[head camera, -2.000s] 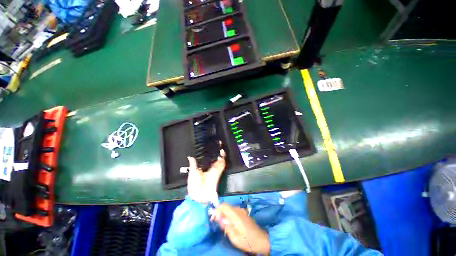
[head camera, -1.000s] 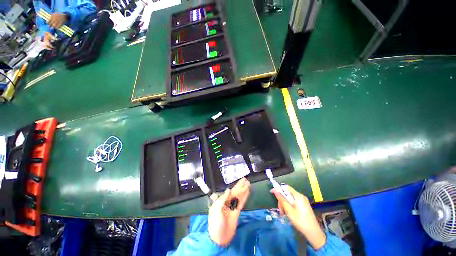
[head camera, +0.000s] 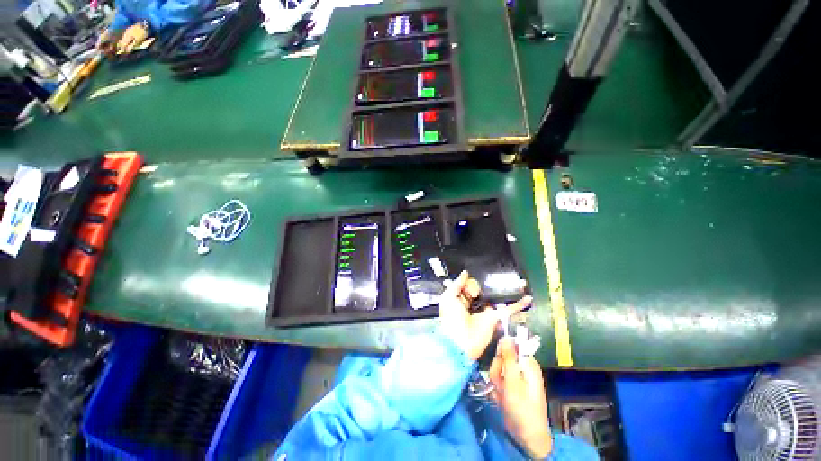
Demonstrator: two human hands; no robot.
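Note:
A black tray (head camera: 306, 319) lies on the green bench with three phones in it; its left slot is empty. The left phone (head camera: 358, 261) and middle phone (head camera: 416, 257) show green text. The right phone (head camera: 482, 243) is dark. My left hand (head camera: 470, 317) is over the tray's near right edge, with a white plug (head camera: 438, 266) sticking out from its fingers over the middle phone. My right hand (head camera: 522, 387) is just nearer to me, fingers closed on a small white connector (head camera: 527, 342) beside my left fingertips. Whether it touches the right phone is unclear.
A second tray (head camera: 405, 151) of lit phones sits on a raised shelf (head camera: 315, 108) beyond, beside a dark post (head camera: 576, 81). White earphones (head camera: 223, 223) and an orange-red rack (head camera: 99, 243) are at left. A white fan (head camera: 776, 423) is at right. Another person's hands (head camera: 130, 38) show far left.
My left hand has moved right from the left phone's near end, and its white plug is away from that phone. The hands are now together. The white lead at the right phone's near end is hidden or gone.

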